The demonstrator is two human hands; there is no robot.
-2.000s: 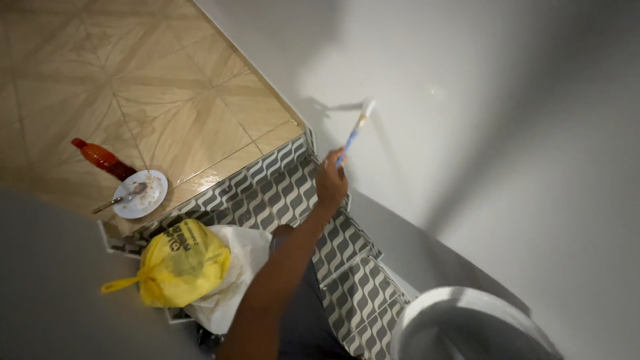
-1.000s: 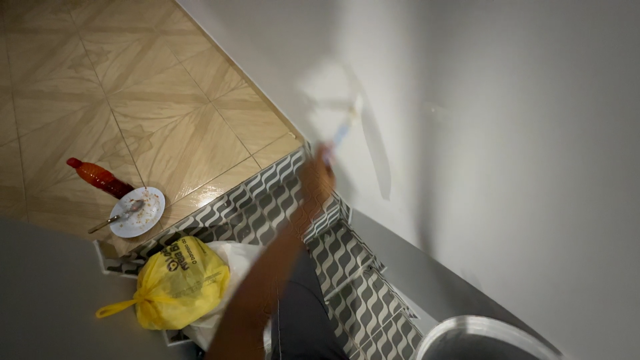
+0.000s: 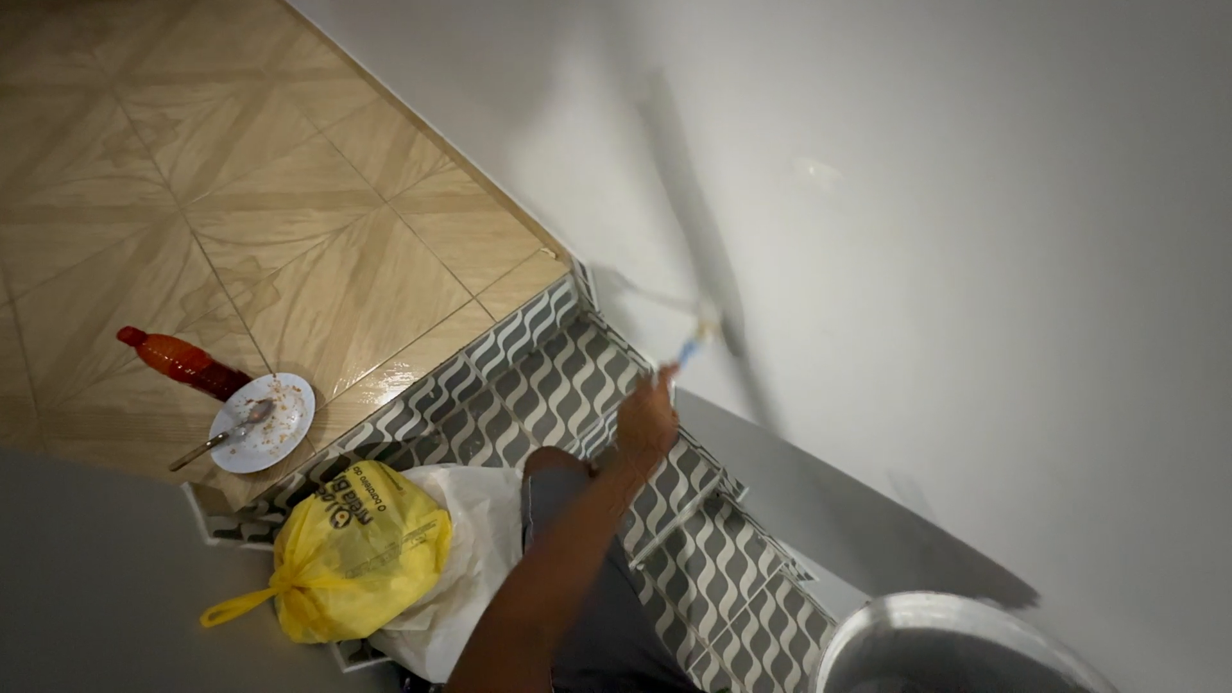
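My left hand (image 3: 647,419) grips the blue handle of a paintbrush (image 3: 691,348), forearm reaching up from the bottom. The pale bristles are blurred and lie at or close to the grey-white wall (image 3: 924,289); contact cannot be told. Shadows of the brush and arm fall on that wall. At the lower right is a large round container (image 3: 900,608) with a pale rim, its contents unclear. My bent leg in dark shorts (image 3: 616,626) is beneath the forearm. My right hand is out of view.
A tied yellow plastic bag (image 3: 361,553) rests against a white bag (image 3: 476,539) on patterned tiled steps (image 3: 568,385). On the wood-look tile floor (image 3: 289,221), a white plate (image 3: 294,423) with crumbs and a spoon (image 3: 217,445) sits beside a red-orange bottle (image 3: 183,364).
The brush in my left hand has moved down along the wall from its higher place in the earlier frames. My hand has kept its grip. The view has shifted slightly.
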